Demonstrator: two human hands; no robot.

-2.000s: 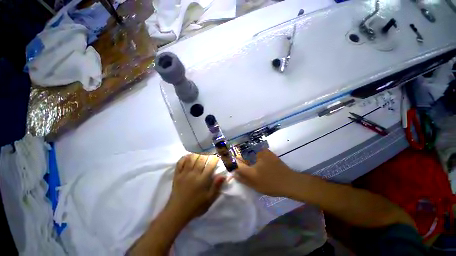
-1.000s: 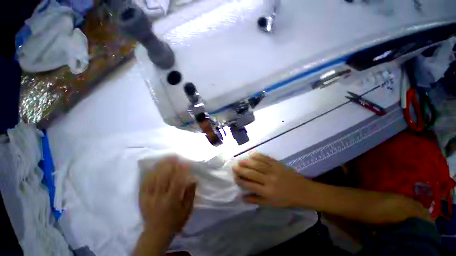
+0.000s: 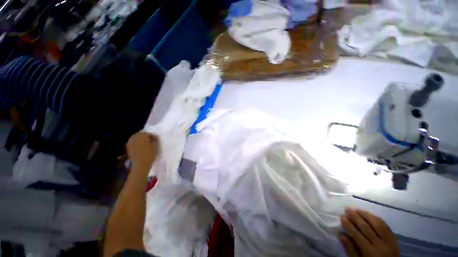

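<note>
A large loose white garment piece (image 3: pixel 271 185) lies rumpled in the middle of the table. My right hand (image 3: pixel 369 233) is at the lower right, palm down at the garment's right edge, fingers extended and slightly apart. My left hand (image 3: pixel 143 148) is at the outer left edge of the cut piece stack (image 3: pixel 176 118), fingers bent against it. Its fingertips are not clear, so a grip cannot be told. The sewing machine head (image 3: pixel 389 120) stands at the right. Its presser foot area (image 3: pixel 399 180) is lit, with no hand at it.
A plastic-wrapped brown board (image 3: pixel 271 70) with white cloth (image 3: pixel 261 30) on it lies behind. More white fabric (image 3: pixel 402 37) is at the back right. A person's striped sleeve (image 3: pixel 40 83) and blue bins (image 3: pixel 173 37) show at the upper left. White fabric (image 3: pixel 176 216) hangs below the stack.
The view has swung left. My left hand has left the garment near the needle and reached the stack. My right hand remains by the garment's edge, in front of the machine.
</note>
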